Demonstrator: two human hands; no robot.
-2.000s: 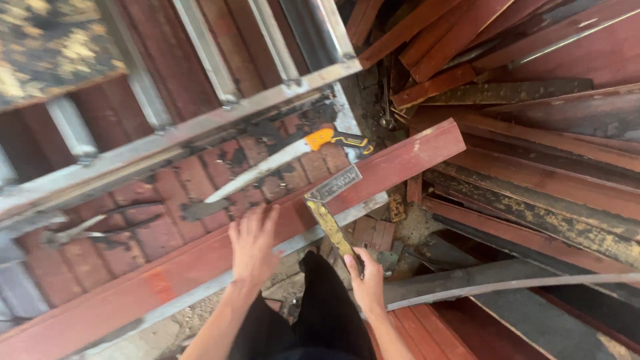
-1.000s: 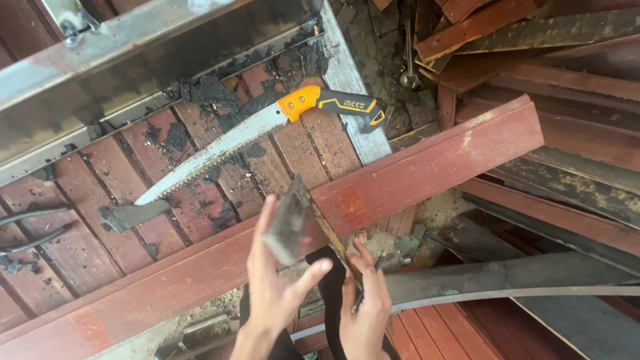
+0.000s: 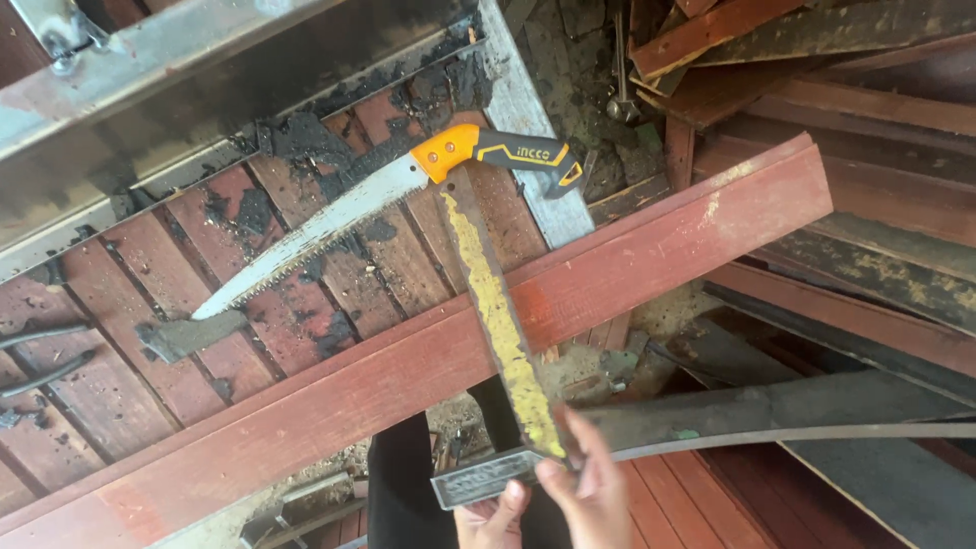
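A try square [image 3: 499,328] with a yellow-stained blade and a grey metal stock is held near the bottom centre, its blade reaching up across a red-painted wooden board [image 3: 427,366]. The fingers of my left hand [image 3: 496,518] grip the stock from below. My right hand [image 3: 587,488] holds the square at the corner where blade and stock meet. Past the board, an Ingco pruning saw [image 3: 328,229] with an orange and black handle rests on slatted boards, its handle just beyond the blade's far end.
Metal framing [image 3: 152,84] crosses the upper left. Black debris [image 3: 305,141] litters the slats, and pliers-like handles [image 3: 46,362] show at the left edge. Old wooden planks [image 3: 877,183] are piled at right. A long curved strip [image 3: 762,431] runs beside my right hand.
The square has turned over in my hands; its stock, which lay by the board two seconds ago, is now near my body and its blade points away. Both hands have drawn together on it.
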